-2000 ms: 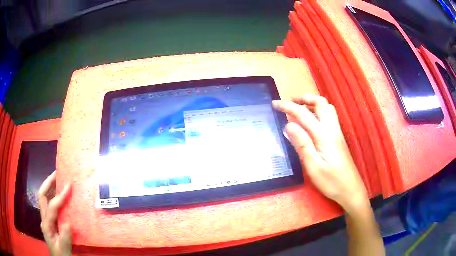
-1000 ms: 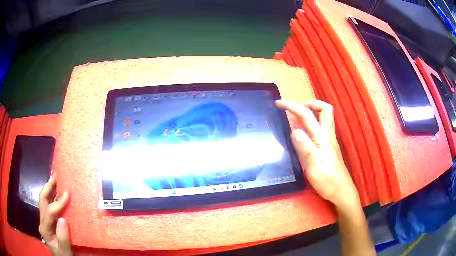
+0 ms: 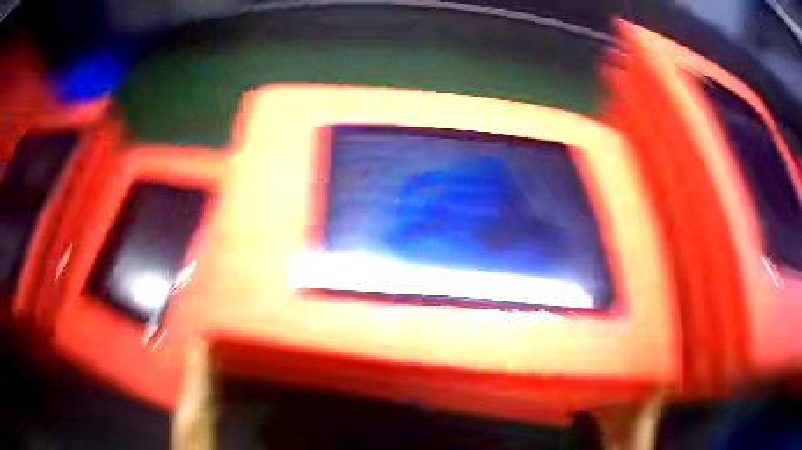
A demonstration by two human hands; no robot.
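Observation:
The view is blurred. A tablet computer (image 3: 457,211) lies face up in the middle on an orange-red foam sheet (image 3: 422,338), its screen dark blue with a white glare band along the lower part. My left hand (image 3: 193,395) shows as a blurred pale strip at the front left of the foam; its fingers cannot be made out. My right hand (image 3: 640,424) shows as a small blurred patch under the front right edge of the foam, cut off by the picture's edge. Its fingers are hidden.
A second dark tablet (image 3: 145,242) lies on foam at the left, with another dark tablet (image 3: 35,167) beyond it. Layered foam (image 3: 695,264) stands at the right, with a dark tablet (image 3: 756,163) on it. A green surface (image 3: 378,66) lies behind. A blue shape (image 3: 92,77) is at the upper left.
My right hand has left the tablet's right edge and moved down to the foam's front. The screen looks darker. The view has shifted, showing more on the left.

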